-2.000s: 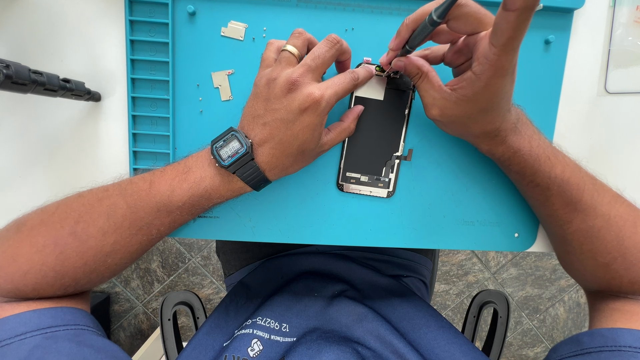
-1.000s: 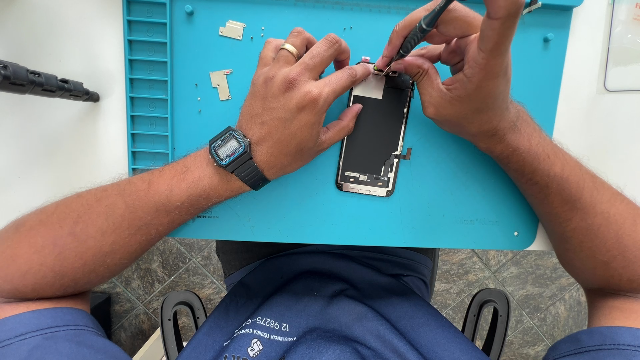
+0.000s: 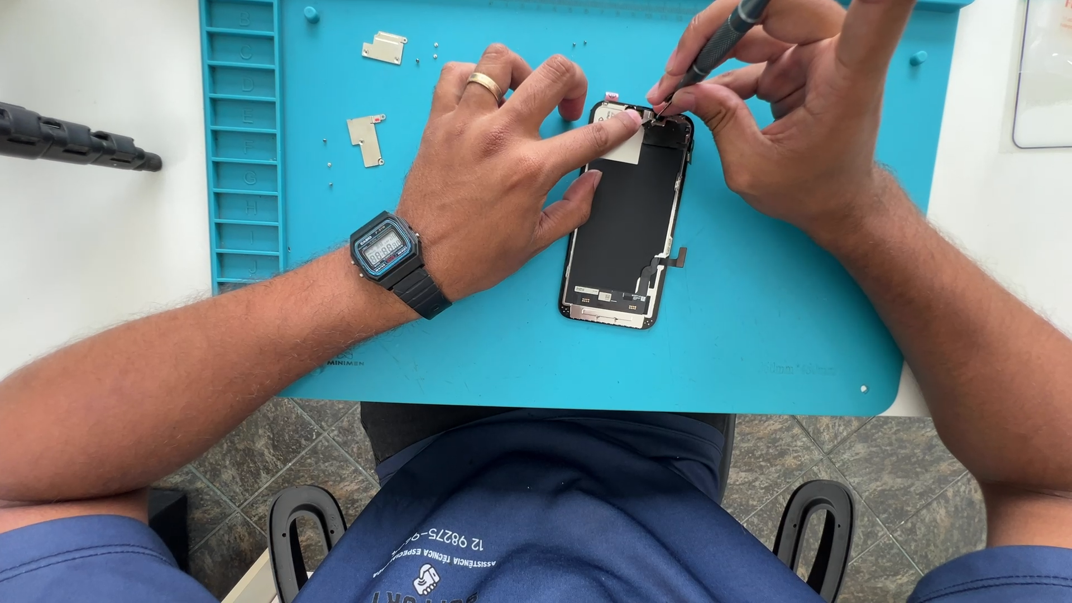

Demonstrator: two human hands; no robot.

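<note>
A smartphone display assembly [image 3: 630, 218] lies back side up on a teal silicone repair mat [image 3: 754, 335], its flex cable sticking out at the lower right. My left hand [image 3: 502, 159] rests across its upper left, index fingertip pressing near the top edge and thumb at the left edge. In my right hand [image 3: 770, 109] is a slim dark precision tool [image 3: 718, 48], held like a pen, its thin tip at the top of the display beside my left index finger. The right fingertips hide part of that spot, so the exact contact cannot be told.
Two small metal shield plates [image 3: 384, 48] [image 3: 366, 140] and several tiny screws [image 3: 329, 174] lie on the mat's left part. A column of moulded compartments [image 3: 244, 159] runs along the left side. A black jointed arm [image 3: 75, 142] reaches in over the white table [image 3: 92, 243].
My right hand and the tool have shifted slightly at the display's top edge. The left hand stays in place on the display.
</note>
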